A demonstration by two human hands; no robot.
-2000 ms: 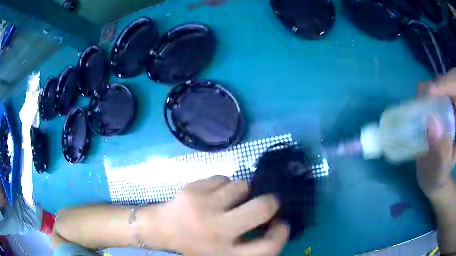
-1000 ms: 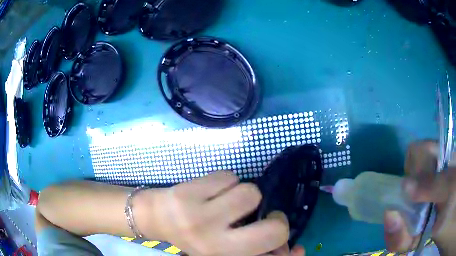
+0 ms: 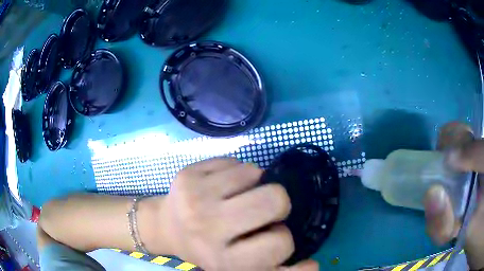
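My left hand (image 3: pixel 228 211) is bare and grips a black oval cover (image 3: pixel 310 198) by its left edge, held tilted over the lower part of the dot sheet. My right hand (image 3: pixel 451 185) holds a translucent glue bottle (image 3: pixel 411 177) on its side. The bottle's pinkish nozzle points left, close to the cover's right rim; whether it touches is unclear. A thin metal tool, likely the tweezers (image 3: pixel 468 217), shows by my right hand. The dot sheet (image 3: pixel 138 172) carries rows of small white dots, with a bare clear part at its right end.
A black oval cover (image 3: pixel 214 89) lies just behind the dot sheet. Several more covers (image 3: pixel 98 82) stand or lie at the left and upper left. Dark covers show at the upper right edge. A white strip (image 3: pixel 13 100) runs along the left edge. Yellow-black floor tape (image 3: pixel 159 260) shows below.
The glue bottle has moved in from the right and now lies close to the held cover. The cover has turned to show more of its inner face. The view has shifted.
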